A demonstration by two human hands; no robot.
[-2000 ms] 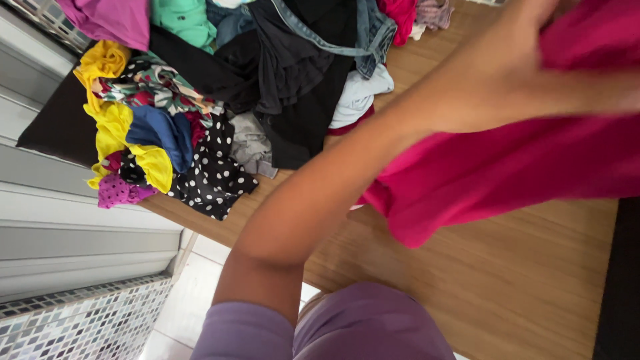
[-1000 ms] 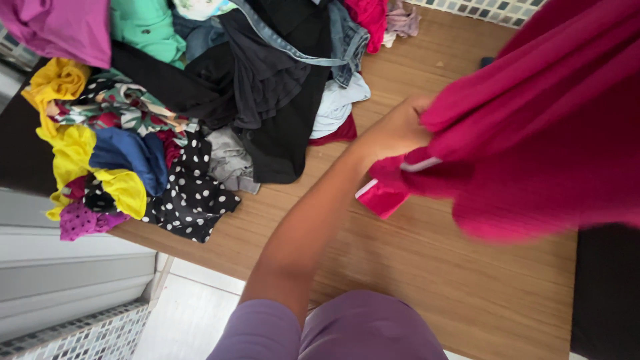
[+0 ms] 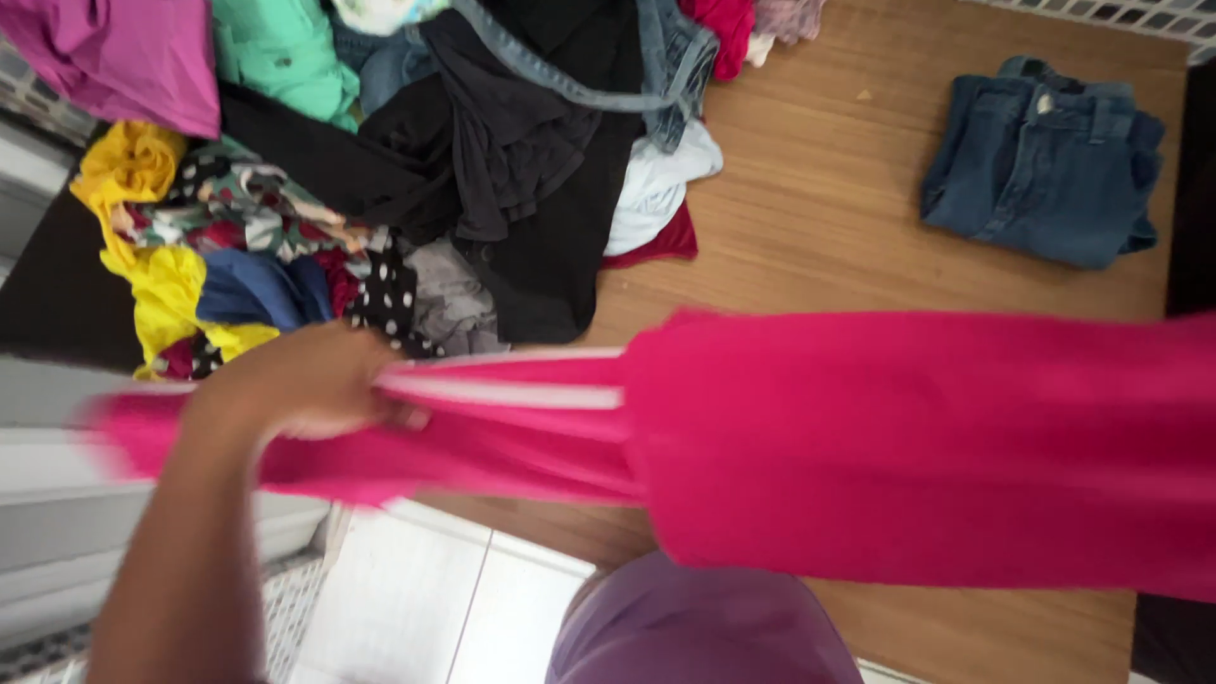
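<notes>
A bright pink garment (image 3: 883,446) with white stripes stretches sideways across the view, above the wooden surface. My left hand (image 3: 304,380) grips its striped part at the left, with the garment's blurred end hanging past the wrist. The garment runs out of the right edge of the view, and my right hand is not visible. Just beyond my left hand lies a heap of clothes, with a black polka-dot fabric (image 3: 385,294), a yellow garment (image 3: 166,294) and a black garment (image 3: 546,275) in it.
Folded blue jeans (image 3: 1040,166) lie at the right on the wooden surface (image 3: 817,228). Farther back in the heap are a purple garment (image 3: 142,57), a mint green one (image 3: 275,62) and a denim piece (image 3: 665,85). White floor tiles (image 3: 408,579) show below the near edge.
My left hand has moved left with the striped part of the pink garment, which is now stretched out sideways. The folded jeans, out of sight or covered before, now show at the right.
</notes>
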